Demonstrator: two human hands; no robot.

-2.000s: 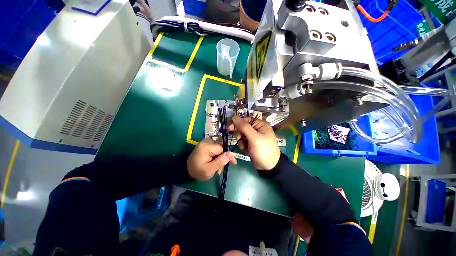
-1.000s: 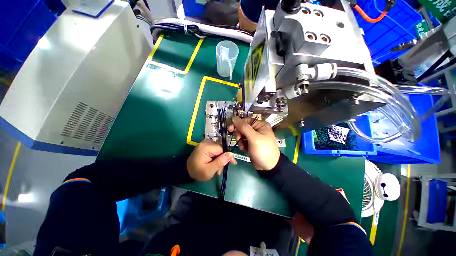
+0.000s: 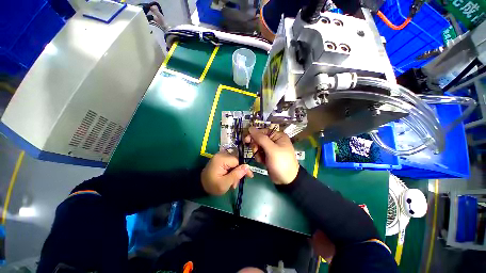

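A bundle of thin black cables [image 3: 239,184] runs up from below the bench's front edge, through my left hand, onto the silver fixture [image 3: 228,128]. My left hand [image 3: 223,173] is closed around the bundle just in front of the fixture. My right hand [image 3: 272,154] is at the fixture's right side, beside the machine head [image 3: 341,53], with thumb and fingertips pinched on a thin black cable [image 3: 257,153]. The cable's end at the fingertips is too small to make out.
A clear plastic cup [image 3: 243,67] stands behind the fixture. A blue parts bin [image 3: 358,163] with dark parts is right of the machine, under clear tubing [image 3: 426,114]. A large off-white cabinet [image 3: 80,85] is at left. A white fan [image 3: 395,205] is at the right bench edge.
The view has shifted slightly. Both hands stay in nearly the same place, with the same grip on the black cables.
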